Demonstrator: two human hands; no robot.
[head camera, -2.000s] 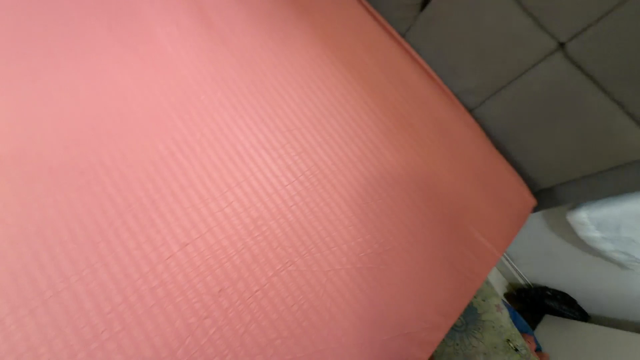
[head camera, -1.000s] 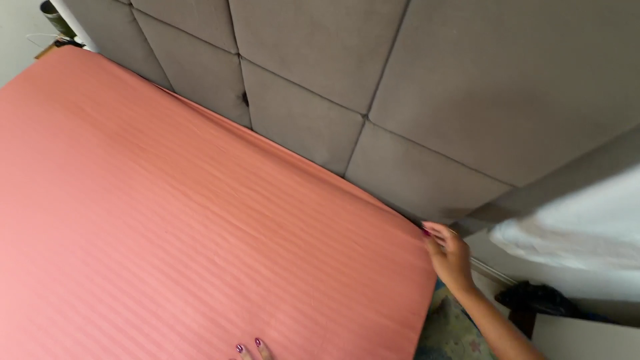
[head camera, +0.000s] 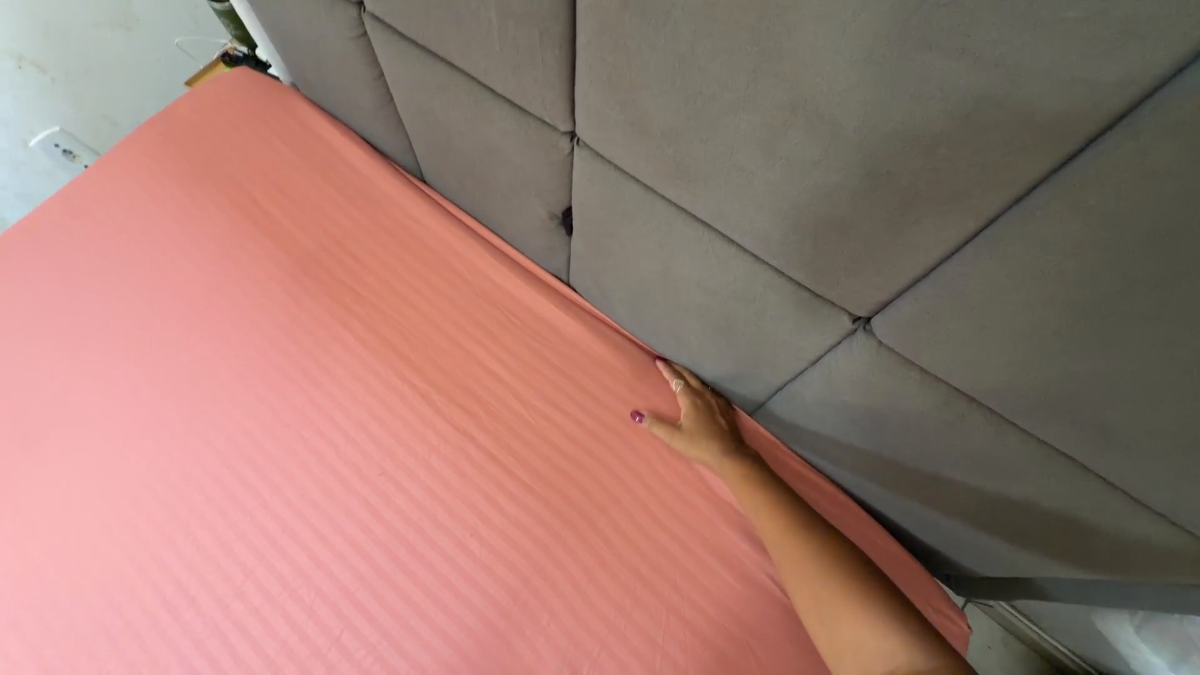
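Note:
A coral striped fitted sheet (head camera: 403, 422) covers the mattress, with light creases on its top. My right hand (head camera: 703, 417) rests at the mattress edge beside the headboard, its fingertips down in the narrow gap and its thumb apart over the sheet. The fingers are partly hidden, and no cloth is clearly pinched between them. Along that edge the sheet forms a loose fold. My left hand is out of view.
A grey upholstered headboard (head camera: 712, 272) with stitched panels stands against the mattress. At the far left are a wall socket (head camera: 66, 147) and a dark green object (head camera: 232, 23). Whitish translucent material (head camera: 1148, 637) lies at the lower right.
My right hand has moved from the mattress corner along the headboard edge, farther in over the bed. My left hand, whose fingertips showed at the bottom one second ago, has left the view.

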